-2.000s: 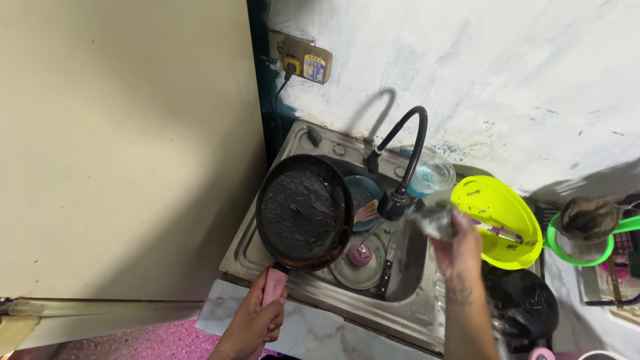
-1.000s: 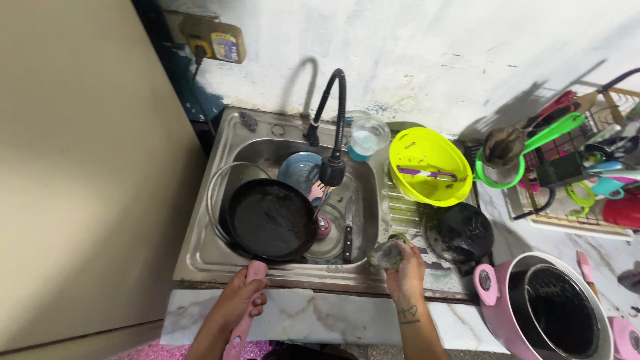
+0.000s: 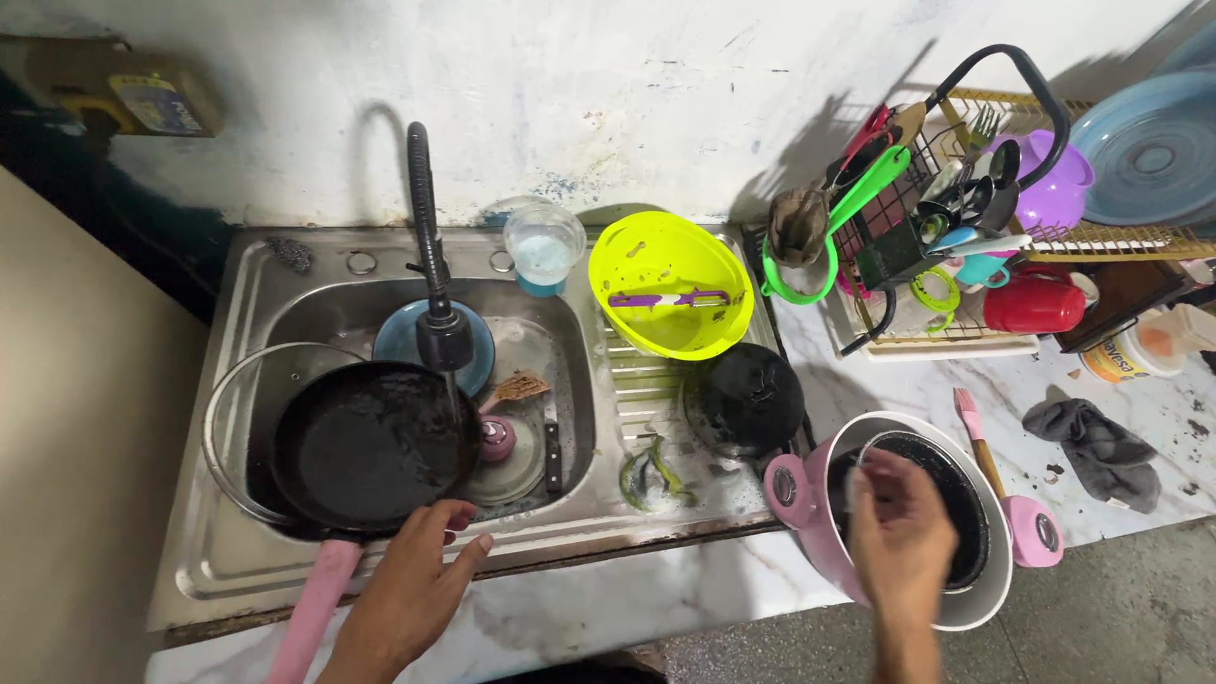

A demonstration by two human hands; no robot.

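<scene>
A black frying pan (image 3: 375, 446) with a pink handle rests across the left side of the steel sink (image 3: 579, 380), under the black flexible faucet (image 3: 432, 237). Just right of the handle is my left hand (image 3: 413, 579), fingers apart, holding nothing. My right hand (image 3: 898, 532) is over the pink pot (image 3: 826, 541), beside a round black rimmed item inside it; its fingers are blurred, so its hold cannot be told. On the drainboard lies a wet green-and-grey scrubber (image 3: 655, 475). A glass lid (image 3: 223, 446), a blue plate (image 3: 475, 332), a spatula (image 3: 518, 388) and a knife (image 3: 553, 456) are in the sink.
A yellow colander (image 3: 617, 242) holding a purple peeler (image 3: 670, 299) stands by a black pot (image 3: 746, 399). Behind the sink is a cup of bluish liquid (image 3: 543, 256). A loaded dish rack (image 3: 1121, 245), a green strainer (image 3: 807, 294), a pink brush (image 3: 967, 413) and a dark cloth (image 3: 1092, 446) are at right.
My left hand has let go of the pan handle. My right hand has let go of the scrubber, now on the drainboard, and moved right to the pink pot. The view has shifted right.
</scene>
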